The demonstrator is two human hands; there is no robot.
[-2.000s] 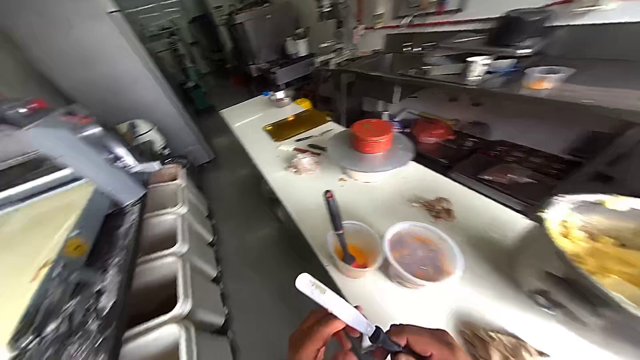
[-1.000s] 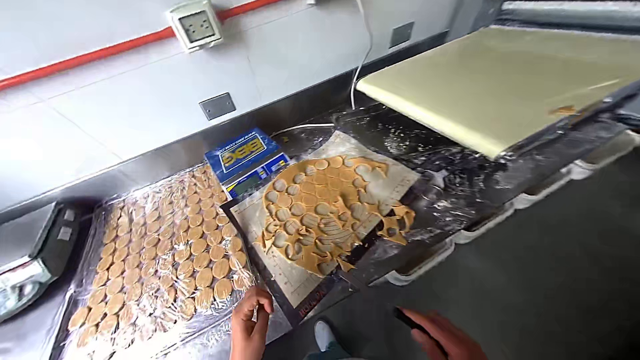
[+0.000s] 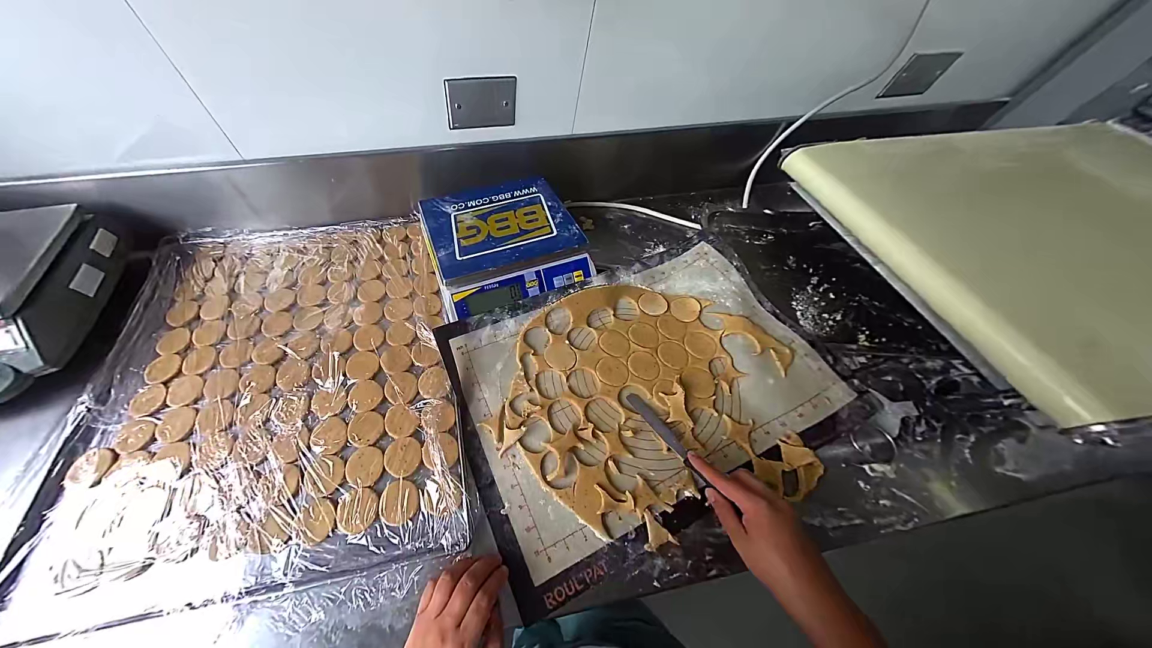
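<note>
My right hand (image 3: 756, 522) is closed on the dark handle of a metal offset spatula (image 3: 655, 425), whose blade lies over a rolled sheet of tan dough (image 3: 589, 481). Many circles are cut in the dough; some rounds remain in the sheet, while other holes show the printed pastry mat (image 3: 801, 396) beneath. Torn scraps lie along the near edge. My left hand (image 3: 461, 601) rests with its fingers together at the counter edge, left of the mat's near corner, with nothing seen in it. At its left, a tray of dough rounds (image 3: 364, 364) is covered with plastic wrap (image 3: 270, 531).
A blue digital scale (image 3: 504, 234) stands behind the mat and tray. Another scale (image 3: 54, 288) is at far left. A dough sheeter's belt (image 3: 999, 252) reaches over the floury dark counter (image 3: 918, 459) at right. A white cable (image 3: 783, 135) runs down the wall.
The view has swung from a bench with tubs and a cake stand to this counter. My right hand has come in over the dough with the spatula; my left is down at the counter edge.
</note>
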